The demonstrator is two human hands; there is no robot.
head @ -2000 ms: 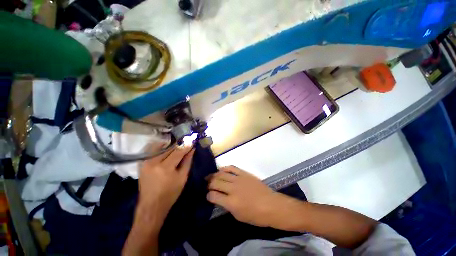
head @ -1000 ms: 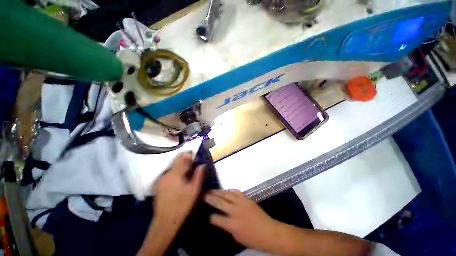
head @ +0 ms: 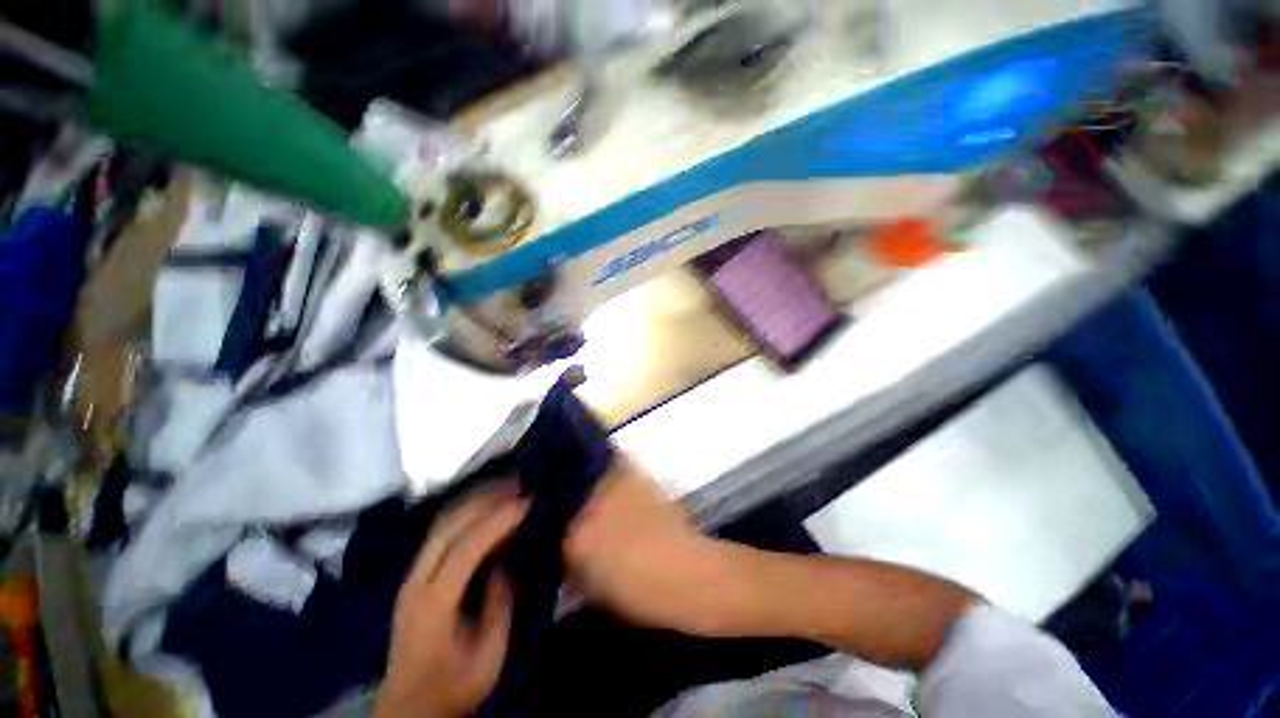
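Note:
The view is blurred. A navy fabric piece (head: 562, 438) stands up between my hands in front of the needle area (head: 548, 347), with its top end a little below the presser foot. My left hand (head: 456, 596) is on the left side of the navy fabric, fingers curled around it. My right hand (head: 618, 540) is on its right side, its fingers mostly hidden behind the fabric. The white and blue sewing machine (head: 653, 250) spans the upper middle.
White and navy striped cloth (head: 302, 456) is heaped at the left. A phone (head: 775, 297) and an orange object (head: 905, 243) lie on the bed at right. A green cone (head: 232, 119) is at upper left. Blue plastic (head: 1172, 421) is at far right.
The navy fabric has come away from the needle area towards me and is now lifted between my hands. The camera view has shifted and blurred.

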